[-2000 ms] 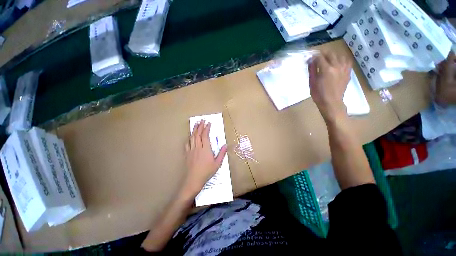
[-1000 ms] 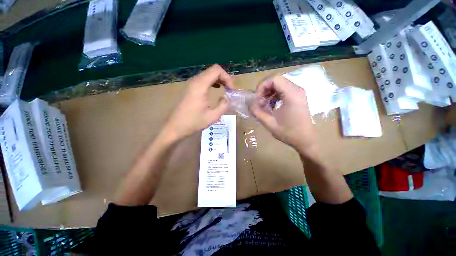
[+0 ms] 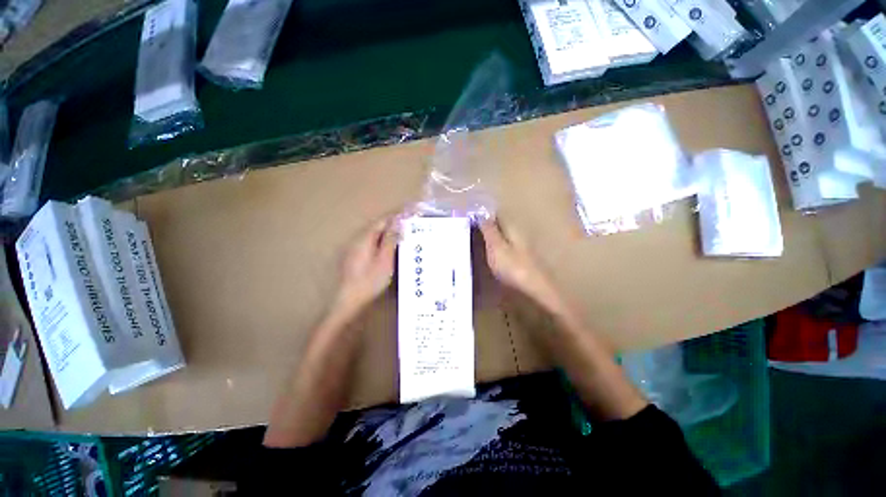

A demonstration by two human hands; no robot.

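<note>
A white product box (image 3: 436, 311) with small icons and black print lies upright in front of me on the cardboard bench cover. A clear plastic bag (image 3: 462, 170) is at its far end, with its loose film reaching toward the green belt. My left hand (image 3: 371, 260) grips the bag's mouth at the box's far left corner. My right hand (image 3: 507, 254) grips the mouth at the far right corner. The box's far edge is at or just inside the bag opening.
Stack of empty bags (image 3: 625, 165) and a folded whitish bundle (image 3: 738, 206) lie at right. White boxes (image 3: 102, 301) stand at left. Bagged boxes (image 3: 167, 63) lie on the green belt (image 3: 330, 82). Icon-sided boxes (image 3: 811, 121) are at far right. A green crate (image 3: 748, 388) is below.
The bag has been opened out and brought down to the box's far end. Both hands have moved down and apart, to either side of the box.
</note>
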